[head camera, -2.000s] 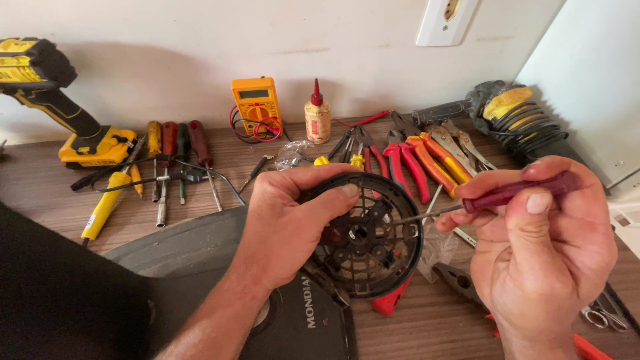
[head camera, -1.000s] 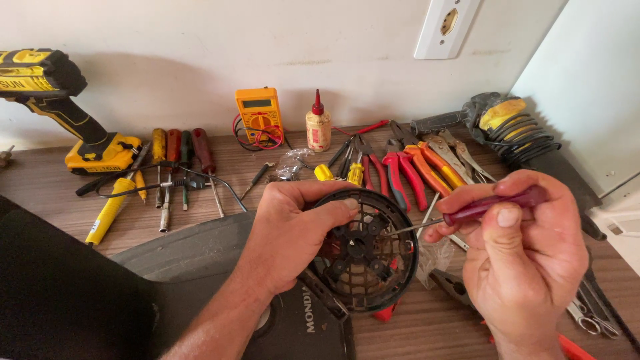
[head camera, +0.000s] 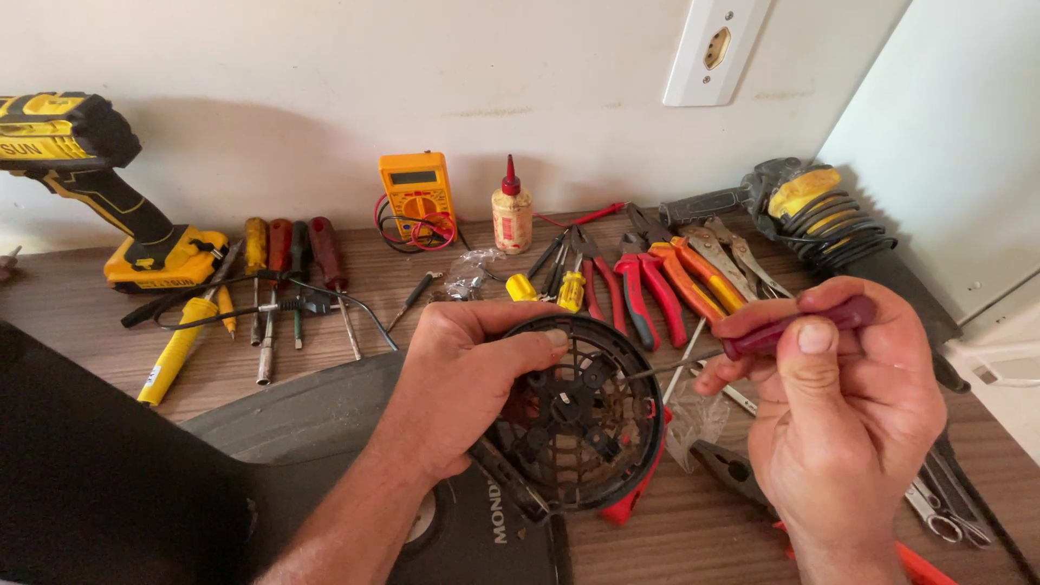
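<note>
My left hand (head camera: 479, 382) grips the upper left rim of a round black plastic fan motor housing (head camera: 601, 479), thumb on its edge. The housing is tilted, its slotted grille and central hub facing me. In my right hand (head camera: 837, 406) is a screwdriver with a dark red handle (head camera: 800, 327), held between thumb and fingers. Its thin metal shaft points left, with the tip at the housing's right inner part; whether it touches cannot be told. Below the housing lies a black Mondial fan base (head camera: 325, 406), partly hidden by my left forearm.
Along the wall stand a cordless drill (head camera: 138, 187), a yellow multimeter (head camera: 417, 191) and a bottle with a red nozzle (head camera: 512, 213). Several screwdrivers (head camera: 280, 252) lie left, several pliers (head camera: 650, 284) centre right. An angle grinder (head camera: 804, 203) and wrenches (head camera: 934, 512) are at the right.
Two seconds ago the screwdriver's tip was near the housing's right rim; it is now further inside the outline. The housing has turned to show its hub more squarely. Both hands keep their hold.
</note>
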